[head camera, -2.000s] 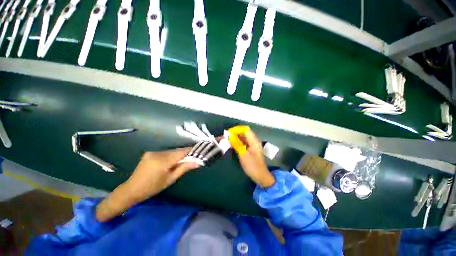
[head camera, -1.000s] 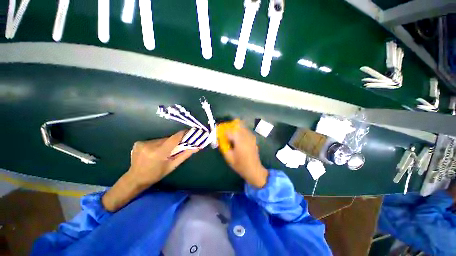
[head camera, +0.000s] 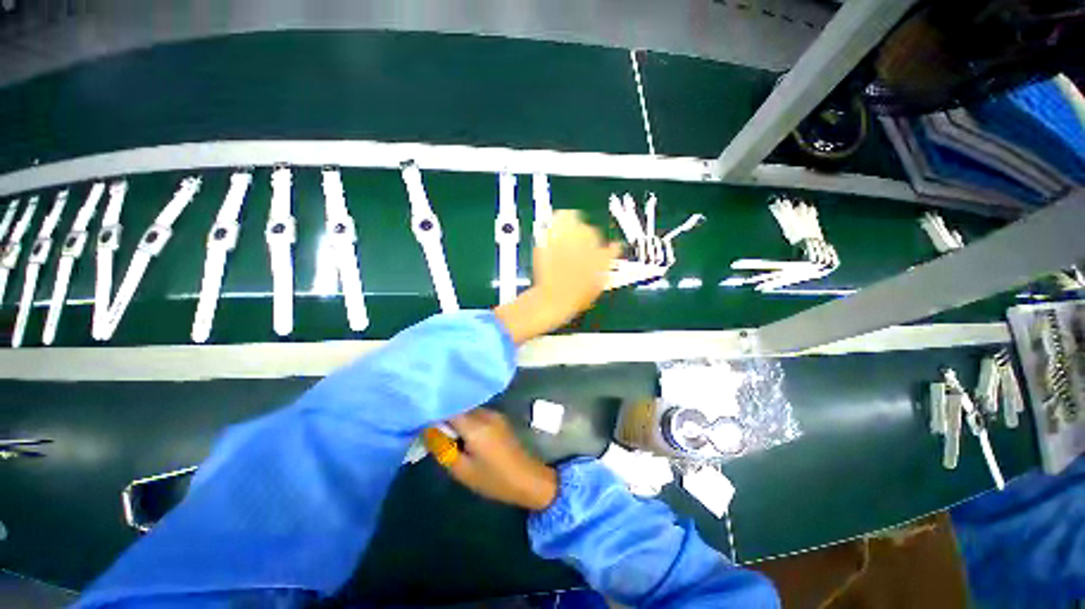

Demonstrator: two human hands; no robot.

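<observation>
My left hand (head camera: 569, 276) reaches over the pale rail onto the green belt. Its fingers close on the left ends of a bunch of white-strapped watches (head camera: 650, 250), which rests on or just above the belt. My right hand (head camera: 490, 458) is low over the bench, beside my left sleeve. Its orange-covered fingertips (head camera: 444, 446) are bent, with a small white piece beside them, partly hidden by the sleeve; whether they grip it I cannot tell. Single watches (head camera: 281, 228) lie in a row on the belt, left of my left hand.
A second bunch (head camera: 809, 252) lies farther right on the belt. On the bench are a white pad (head camera: 547, 415), a brownish-labelled bottle (head camera: 643, 425), crinkled clear plastic (head camera: 767, 405) and a bent watch (head camera: 149, 497). A slanting metal post (head camera: 886, 286) crosses at right. Another person's blue sleeve shows lower right.
My left hand has moved forward from the bench to the belt with the bunch. My right hand has drawn back from the bunch, toward my left sleeve. The view has tilted up.
</observation>
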